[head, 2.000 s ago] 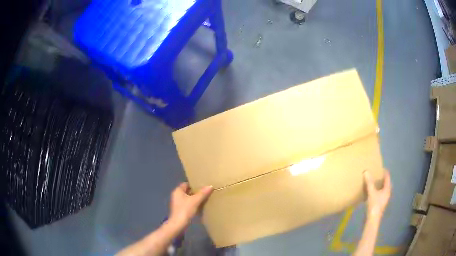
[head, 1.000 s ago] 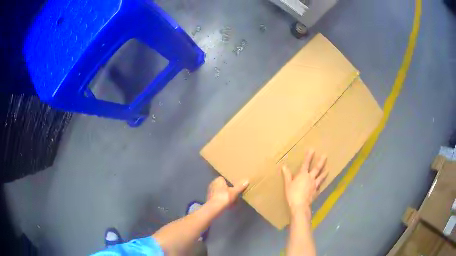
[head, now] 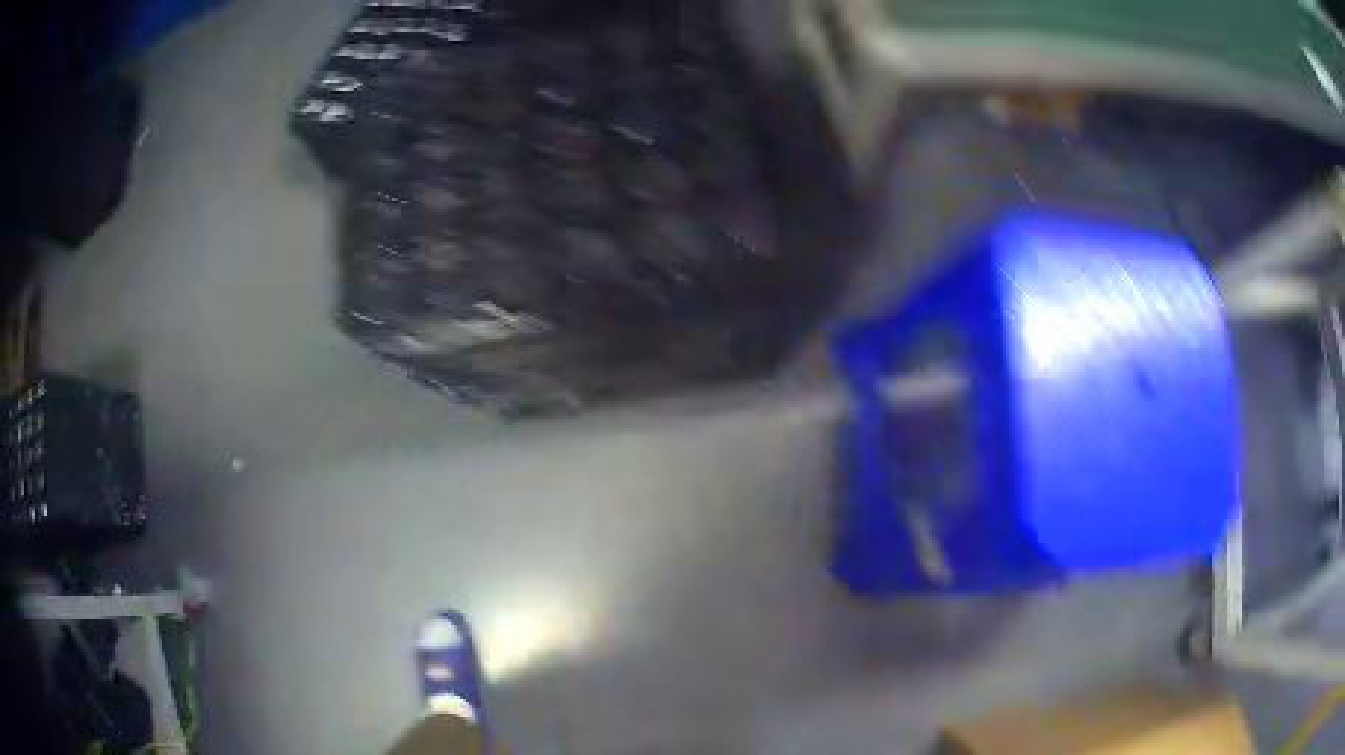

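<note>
Neither of my hands is in the picture. The frame is blurred. A blue plastic stool [head: 1128, 398] stands on the grey floor at the right. A large stack of black blister trays [head: 546, 207] stands at the upper middle, left of the stool. Part of a brown carton [head: 1106, 730] shows at the bottom right edge, below the stool; most of it is cut off.
A green-topped bench [head: 1121, 44] runs along the upper right, with pale frame legs. A shoe [head: 446, 671] is on the floor at the lower left. A black crate-like block [head: 74, 450] and a white frame [head: 111, 605] are at the far left.
The view has swung left. Both hands have gone out of the picture, and the carton they were touching shows only at the bottom edge. The stool now appears at the right and the tray stack nearer the middle.
</note>
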